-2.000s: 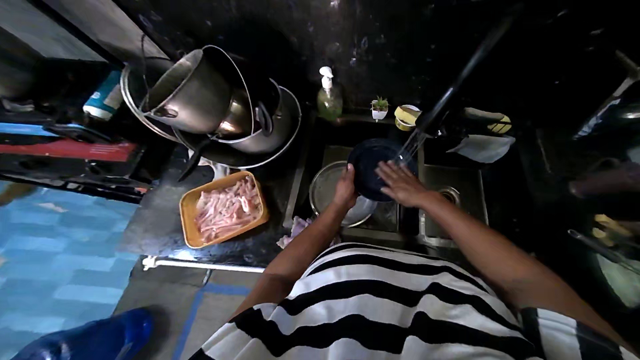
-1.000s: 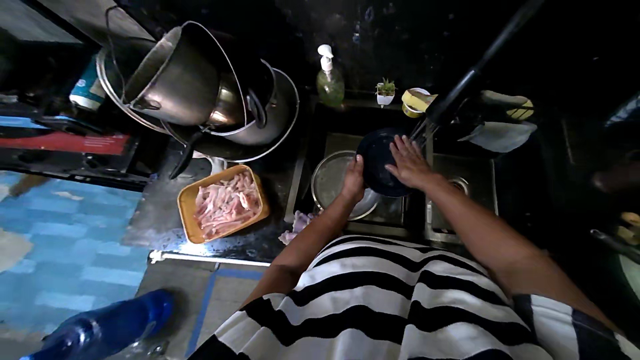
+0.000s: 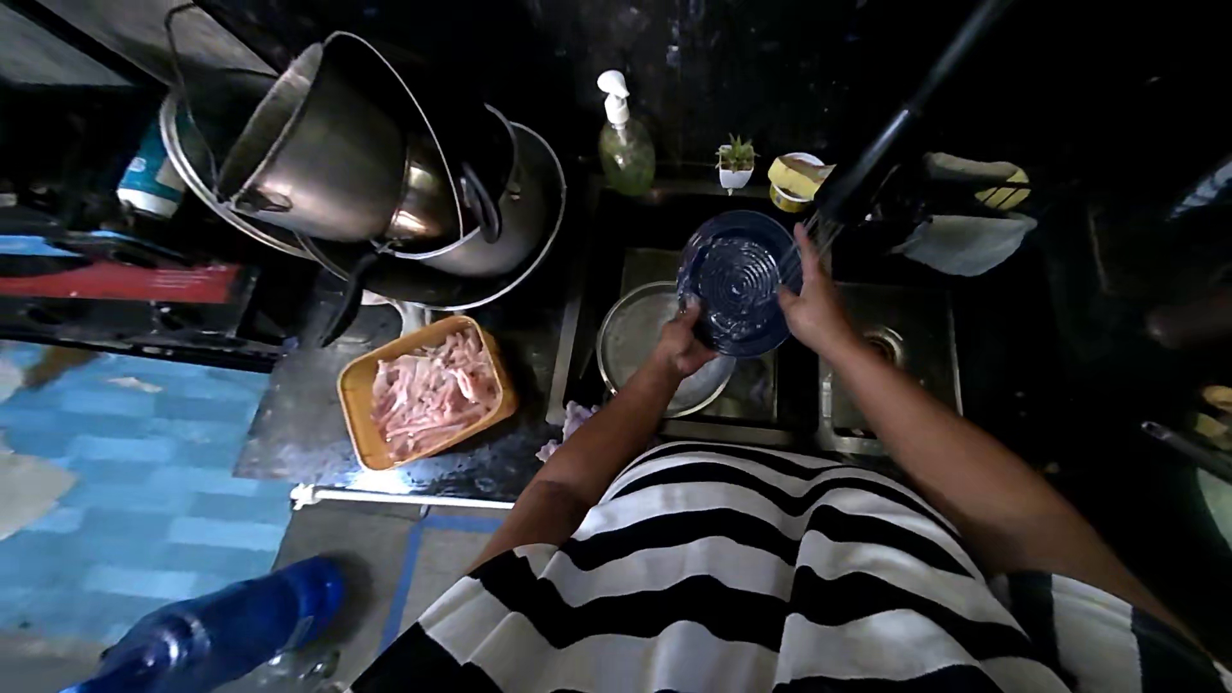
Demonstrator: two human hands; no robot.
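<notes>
A dark blue round plate (image 3: 739,279) with a ringed, wet-looking surface is held over the left basin of a double sink (image 3: 760,399). My left hand (image 3: 687,342) grips its lower left rim, thumb on top. On the opposite side, my right hand (image 3: 813,294) holds the right rim. Thin streaks, seemingly water, show beside my right fingers, below a dark faucet (image 3: 871,159). Under the plate and my left hand lies a round metal-rimmed pan or lid (image 3: 630,332) in the basin.
Large metal pots (image 3: 337,154) are stacked at the upper left. A yellow-orange tub (image 3: 361,419) holds raw meat strips. Behind the sink stand a pump bottle (image 3: 627,154), a small potted plant (image 3: 735,173) and a yellow sponge on a tub (image 3: 797,178). A blue bottle (image 3: 226,621) is at lower left.
My right hand has moved from the plate's surface to its right rim, and the plate's ringed face now shows. My left hand stays on the plate's left side.
</notes>
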